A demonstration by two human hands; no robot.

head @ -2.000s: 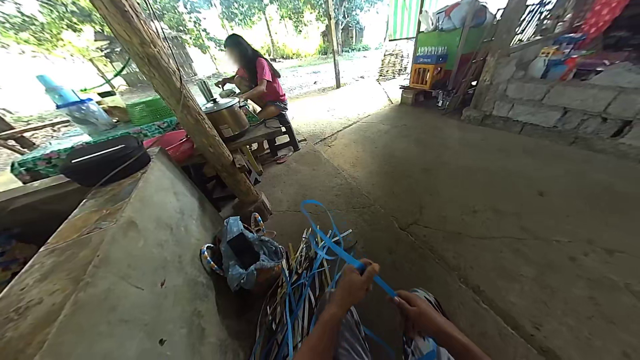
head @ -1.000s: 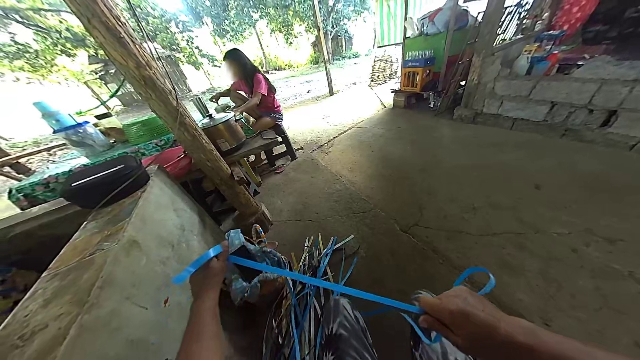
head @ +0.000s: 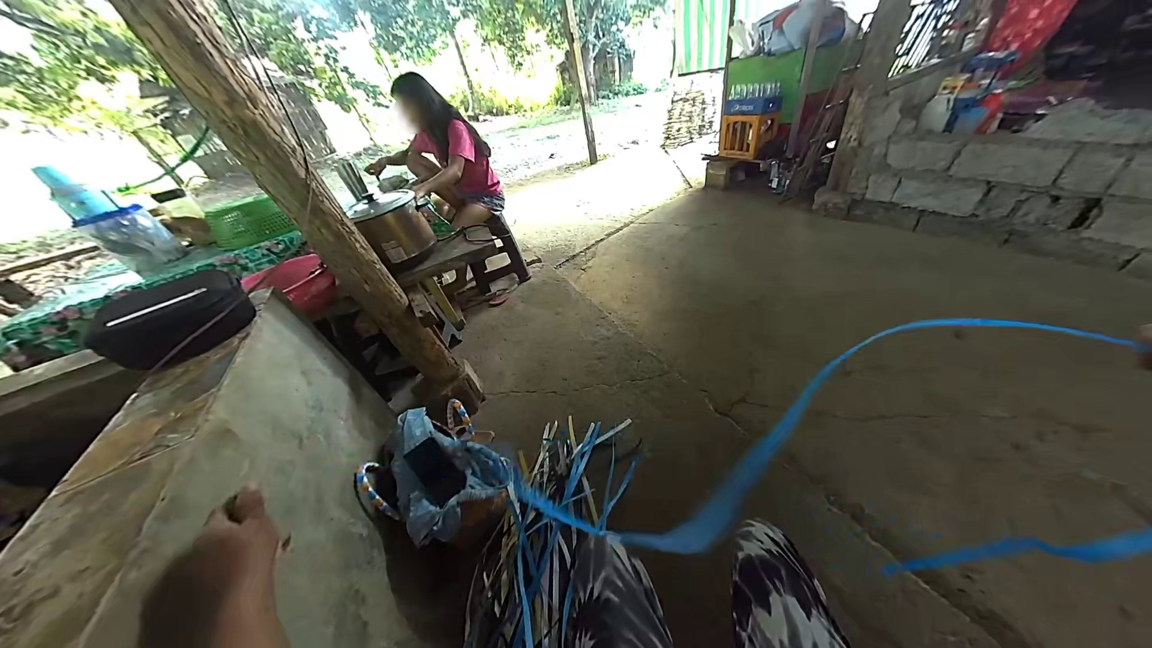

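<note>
A long blue plastic strap (head: 801, 405) runs in a loose curve from the right edge of the view down across my knees to the bundle. At its right end only the fingertips of my right hand (head: 1146, 346) show, on the strap. My left hand (head: 243, 531) is over the concrete ledge at lower left, apart from the strap; its fingers are curled, and whether they hold anything is unclear. A bundle of thin blue, white and dark strips (head: 558, 513) lies beside my left leg. Another length of blue strap (head: 1035, 549) hangs at lower right.
A bag lined with blue plastic (head: 441, 477) stands left of the strips. The concrete ledge (head: 297, 432) bounds the left side, with a black case (head: 171, 319) on it. A wooden post (head: 297, 189) leans nearby. Behind it, a person (head: 454, 157) sits beside a metal pot (head: 393, 229).
My left hand has come off the blue strap and moved lower. The right hand has moved out to the right edge, and the strap, stretched straight a second ago, now hangs in a curve.
</note>
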